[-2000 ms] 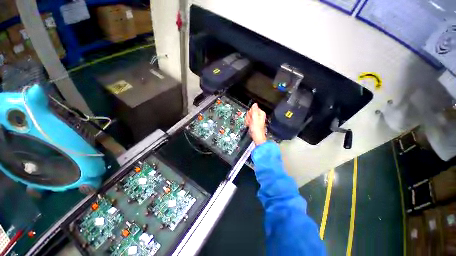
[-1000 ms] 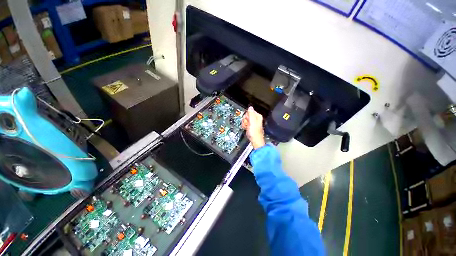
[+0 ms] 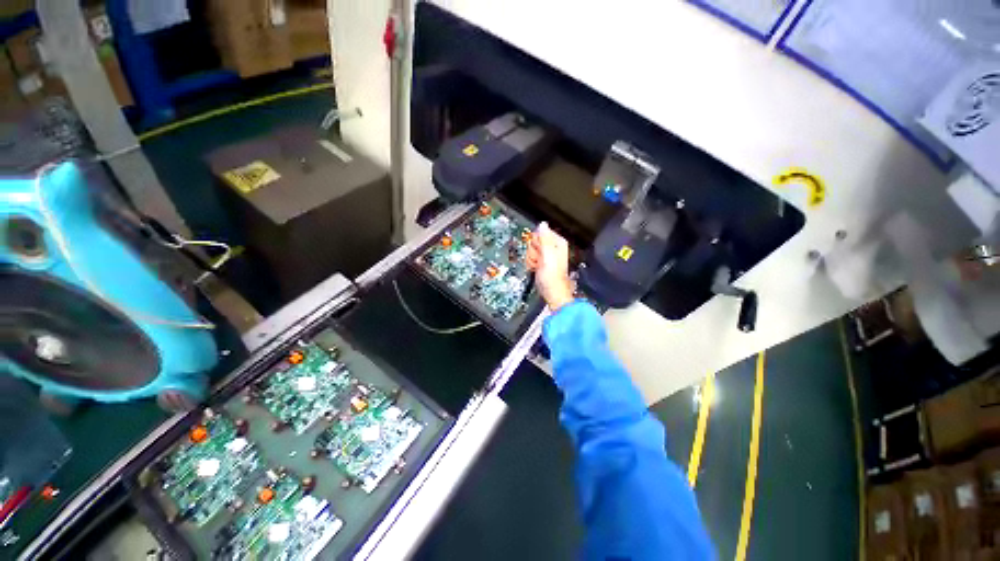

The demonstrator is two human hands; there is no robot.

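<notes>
A dark carrier [image 3: 513, 324] with four green circuit boards lies across the conveyor rails at the machine opening. Each board bears an orange component [image 3: 492, 271]. My right hand [image 3: 548, 263], bare in a blue sleeve, is at the carrier's right edge, by the board nearest the machine. Its fingers are bent together; whether they pinch a part or the edge cannot be told. A second carrier [image 3: 283, 461] with four boards lies nearer to me on the rails. My left hand is out of the picture.
The machine's black opening [image 3: 702, 186] has dark rail ends and a crank handle [image 3: 748, 310]. A silver rail [image 3: 439, 469] runs along the near side. A turquoise fan [image 3: 110, 296] stands left of the line, with a dark box [image 3: 302, 214] behind. A red stick [image 3: 15, 504] lies lower left.
The far carrier has slid slightly towards the machine opening. My right hand stays at its right edge, shifted slightly left. The view has tilted a little.
</notes>
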